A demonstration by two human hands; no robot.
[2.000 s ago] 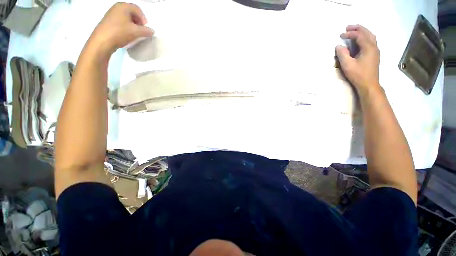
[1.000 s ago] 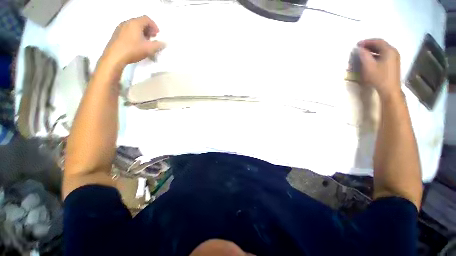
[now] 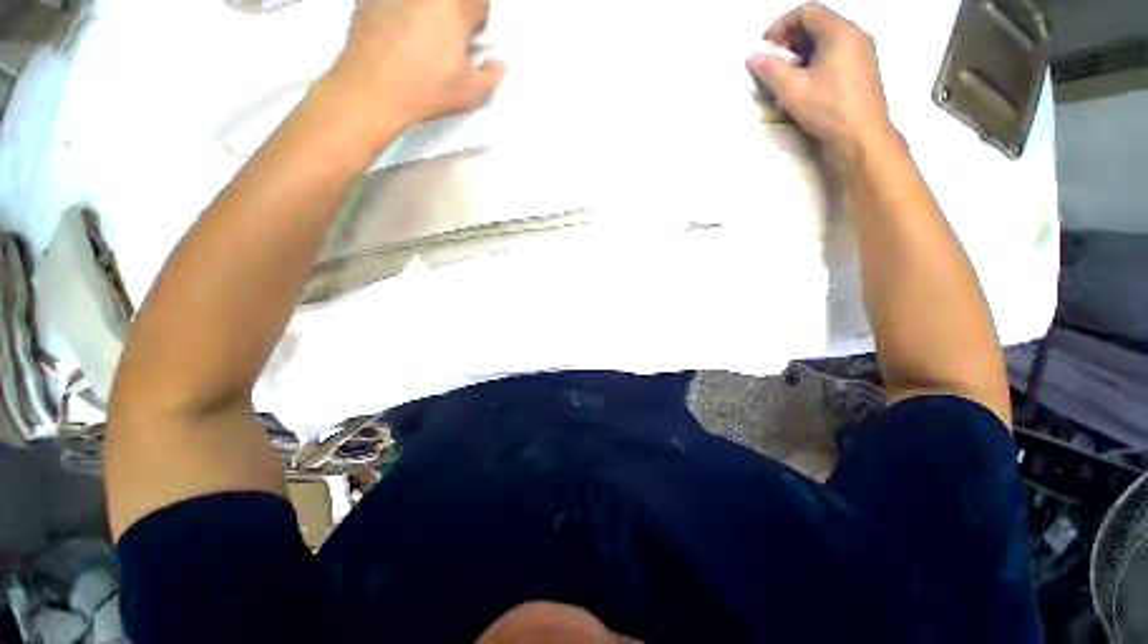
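Long beige-grey fabric strips (image 3: pixel 428 195) lie side by side on the white-covered table, their right parts washed out by glare. My left hand (image 3: pixel 422 63) is above their left part, cut by the top edge, with thumb and fingers curled near each other; glare hides whether it grips anything. My right hand (image 3: pixel 825 78) is bent at the upper right, thumb and fingers pinching a small visible bit of a pale piece (image 3: pixel 783 54). The rest of that piece cannot be made out against the white cover.
A metal iron rest (image 3: pixel 995 73) lies at the table's upper right. Stacked cut pieces (image 3: pixel 18 333) and a pale panel (image 3: pixel 82 296) are at the left edge. Bundles (image 3: pixel 346 447) are below the table edge. A fan guard (image 3: pixel 1123 554) is at the lower right.
The view has shifted and turned. My hands are closer together, my left hand further right across the table. The dark iron part seen at the top is out of view.
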